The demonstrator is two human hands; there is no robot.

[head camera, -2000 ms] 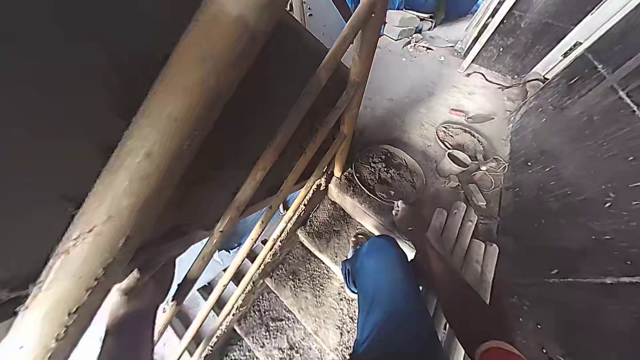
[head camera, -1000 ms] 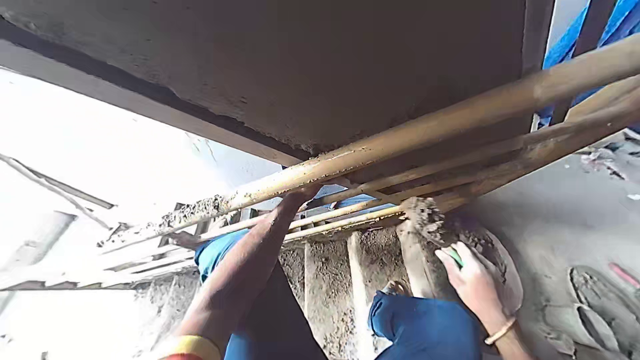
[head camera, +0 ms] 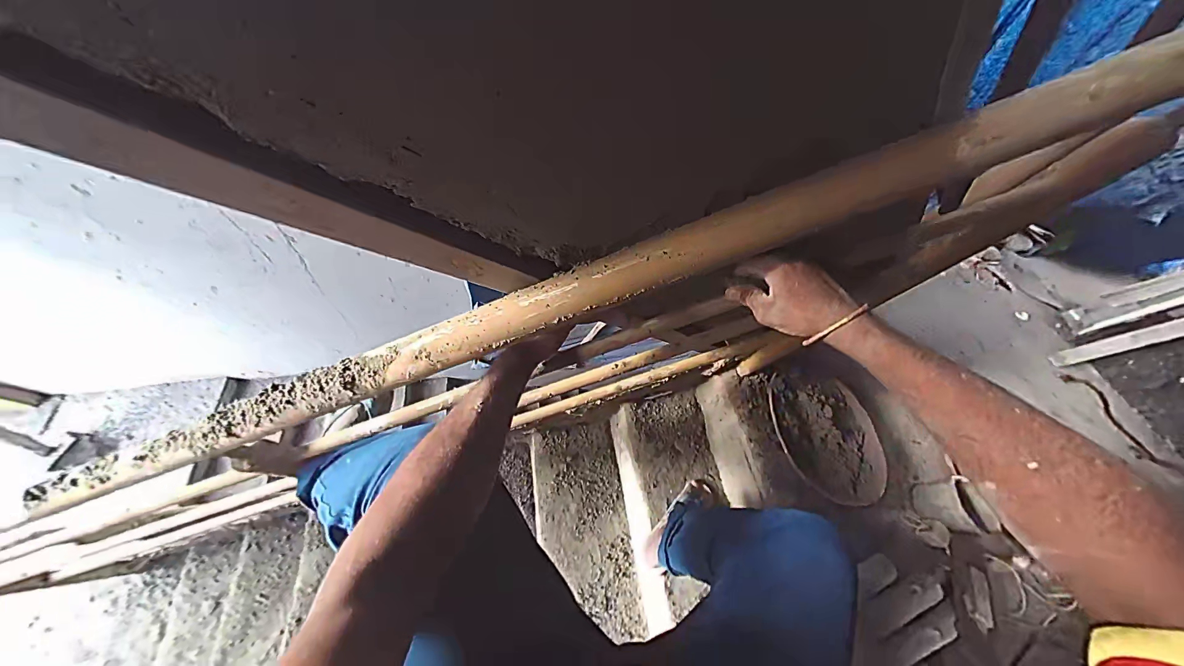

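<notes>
A thick yellowish handrail slants across the view, with wet mortar clumped along its lower left length. My left hand is at the underside of this rail, its fingers mostly hidden, so its grip cannot be told. To the right, my right hand is just below the rail with its fingers curled; whether anything is in them cannot be seen. Thinner rails run beneath both hands. A dark plastered surface spreads above the handrail. A round pan of mortar stands below my right forearm.
Rough concrete steps lie under my legs, one bare foot on them. Wood pieces and loose cords lie at the lower right. Blue sheeting hangs at the upper right. A pale wall is at left.
My right hand, which held a mortar-loaded trowel with a green handle a second ago, has moved up to the railing, and the trowel is out of sight. The view has turned strongly since the earliest frame.
</notes>
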